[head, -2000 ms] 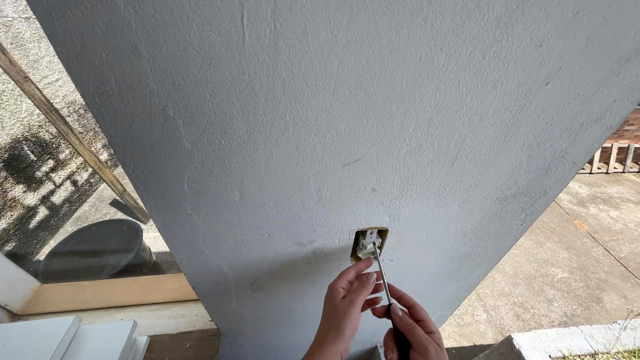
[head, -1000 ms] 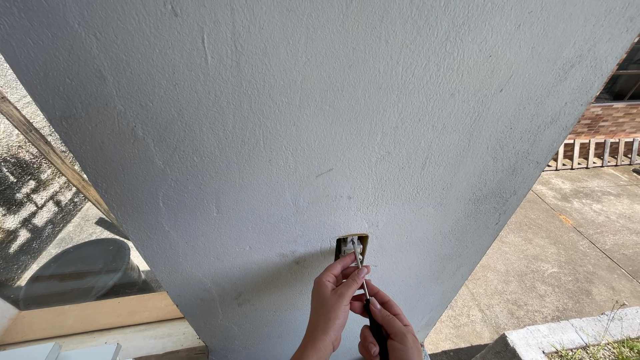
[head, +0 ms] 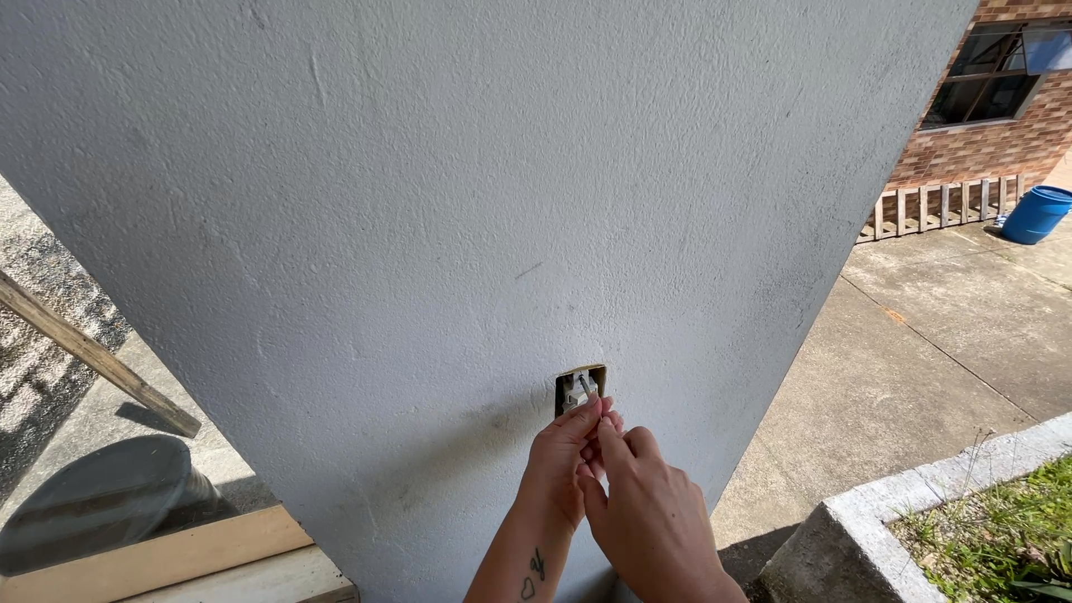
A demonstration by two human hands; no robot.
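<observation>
A white electrical fitting (head: 579, 390) sits in a rectangular recess in the painted grey wall (head: 419, 251). A screwdriver's metal shaft (head: 586, 386) reaches up to a screw near the top of the fitting. My left hand (head: 565, 461) is at the recess's lower edge, its fingertips around the shaft. Just right of it and touching it, my right hand (head: 645, 502) is closed over the screwdriver, whose handle is hidden behind the fingers. The lower part of the fitting is also hidden by my fingers.
At the lower left are a dark round tub (head: 100, 494), a wooden plank (head: 100, 356) and boards (head: 167, 557). To the right lie a concrete yard (head: 921, 335), a low white-edged planter wall (head: 904, 494), a wooden ladder-like frame (head: 938, 207) and a blue barrel (head: 1037, 215).
My right hand has moved up along the screwdriver, now covering the dark handle that showed earlier. The view has shifted toward the right, bringing the barrel in.
</observation>
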